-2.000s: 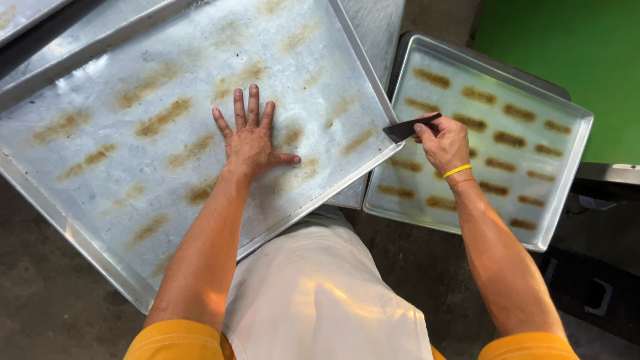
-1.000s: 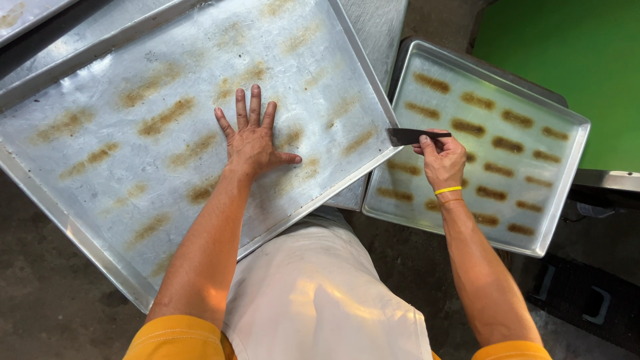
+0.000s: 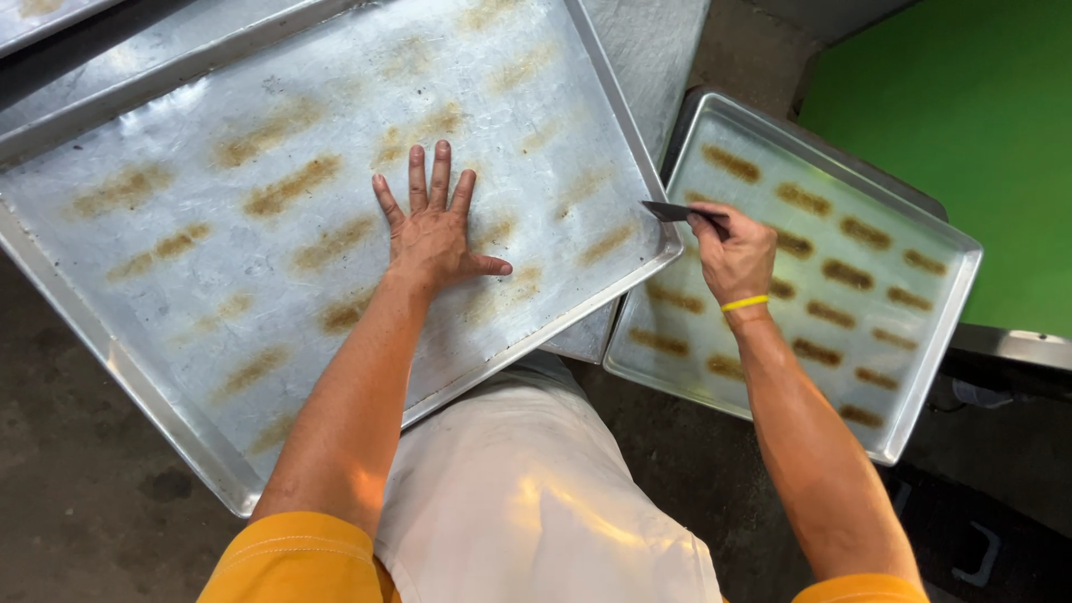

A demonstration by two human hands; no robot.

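A large metal baking tray (image 3: 201, 276) with brown residue marks lies tilted across the left and middle of the view. My left hand (image 3: 434, 239) rests palm down on its surface, fingers spread, holding nothing. At the tray's right corner, my right hand (image 3: 737, 251) grips a dark flat scraper (image 3: 670, 212), its blade end over the tray's inner edge. A yellow band is on the right wrist. Whether the blade touches the metal I cannot tell. Beneath and beyond the right hand lies a second, smaller-looking metal tray (image 3: 892, 406) with rows of darker brown marks.
A grey metal table (image 3: 653, 50) shows behind the large tray. Part of another tray (image 3: 50, 25) is at the upper left. A green surface (image 3: 963, 126) with a metal edge stands at the right. Below it on the floor is a dark object with a handle (image 3: 980, 553).
The right hand and scraper have shifted slightly about the large tray's right corner, and the blade's angle has changed. The left hand has stayed on the tray.
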